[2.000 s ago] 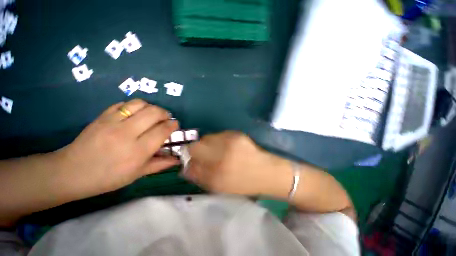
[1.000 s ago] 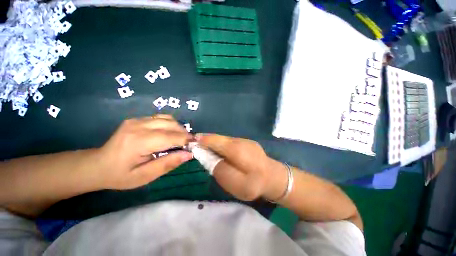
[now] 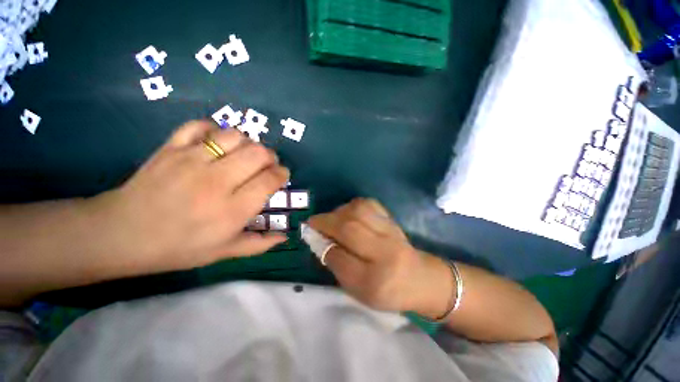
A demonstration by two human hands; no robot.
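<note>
The green PCB panel (image 3: 246, 267) lies in front of me, partly hidden under my left hand (image 3: 201, 195). Two short rows of square adhesive-backed parts (image 3: 299, 199) show on it between my left fingers and thumb. My left hand, with a gold ring, holds the panel from the left. My right hand (image 3: 373, 250) is just right of the rows, its fingers bent together. A white finger cot (image 3: 315, 240) is on one finger. Whether a small part is between its fingertips cannot be told.
Loose tabbed backing pieces (image 3: 293, 129) lie beyond my left hand, with a heap (image 3: 16, 30) at far left. A spare green panel stack (image 3: 380, 33) stands beyond. At right are a white sheet stack (image 3: 514, 112) with outlined squares and a tray of parts (image 3: 647, 183).
My right hand has moved away from my left fingers to the right. The part rows have come back into view. Another backing piece now lies among those beyond my left hand. The camera view has shifted.
</note>
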